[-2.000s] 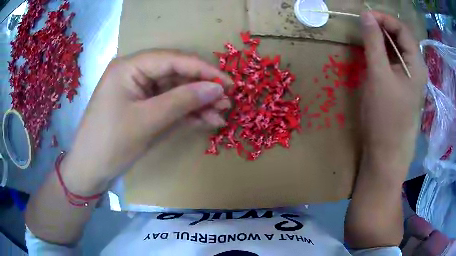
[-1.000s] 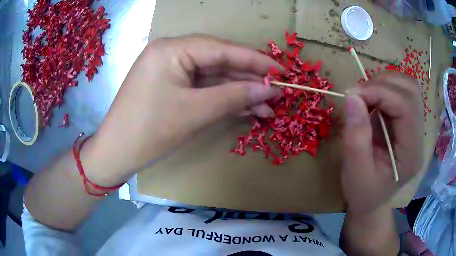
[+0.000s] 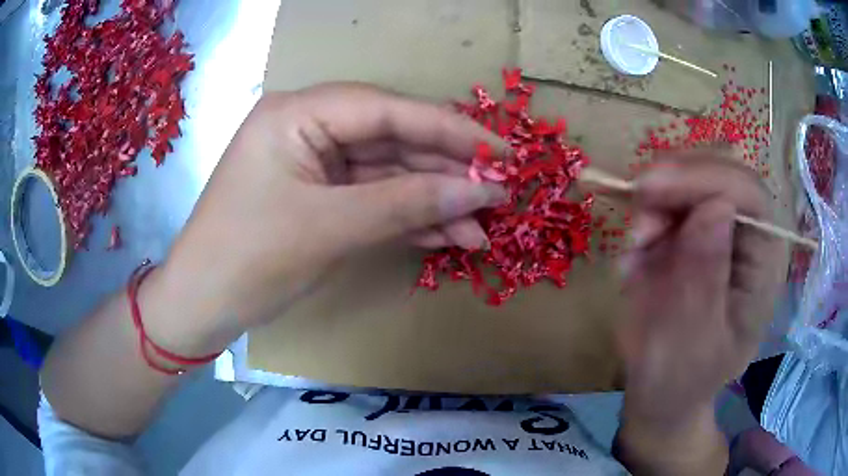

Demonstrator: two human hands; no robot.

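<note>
My left hand (image 3: 372,177) holds a small red and pink figurine (image 3: 485,169) between thumb and fingertips, over the left side of the pile of red figurines (image 3: 535,209) on the cardboard. My right hand (image 3: 688,223), blurred, grips a pale wooden stick (image 3: 609,179). Its near tip points left, a short way from the figurine, and its other end sticks out to the right behind the fingers. A second wooden stick (image 3: 688,64) lies with one end on the white round cap (image 3: 629,46). Whether the held stick's tip carries anything is too blurred to tell.
Tiny red parts (image 3: 735,116) are scattered at the right of the cardboard sheet (image 3: 372,358). A larger heap of red figurines (image 3: 112,102) lies on the metal at the left, beside a tape roll (image 3: 39,226). Clear plastic bags (image 3: 823,279) lie at the right edge.
One stick has left my right hand and now lies on the cap. The other has swung from steep to nearly level. My left hand still holds the figurine; the view has shifted slightly.
</note>
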